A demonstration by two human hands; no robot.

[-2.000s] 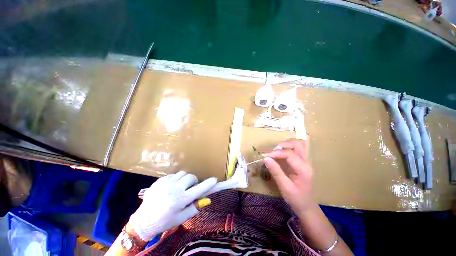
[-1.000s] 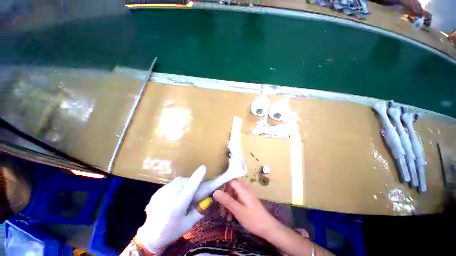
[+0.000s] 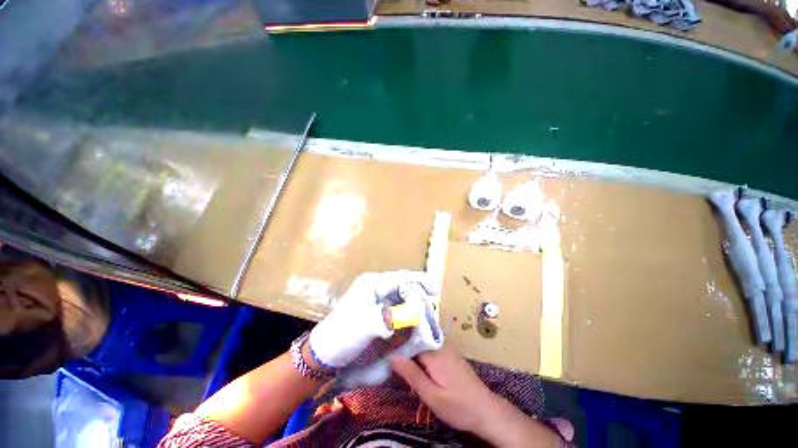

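Observation:
My left hand (image 3: 354,319), in a white knit glove, is closed around a yellow-handled tool (image 3: 404,316); the tool's working end cannot be made out. A pale grey moulded part (image 3: 367,374) is held low between my hands, its wide end near the yellow handle and its shaft pointing down left. My bare right hand (image 3: 451,385) grips the part from below and the right; its fingers are partly hidden. A small pale-topped pot (image 3: 490,310) stands on the bench with a dark stain and tiny dark specks beside it.
Two yellowish tape strips (image 3: 552,311) flank the pot. Two white teardrop pieces (image 3: 521,203) lie near the green belt (image 3: 525,105), with small white sticks (image 3: 503,234) below. Three moulded parts (image 3: 744,262) lie at right. A metal rod (image 3: 273,207) and blue crates (image 3: 162,350) are at left.
My right hand has left the area by the pot and now grips the part. My left hand has turned, raising the yellow handle; the part has turned and come closer to my body. The view has shifted.

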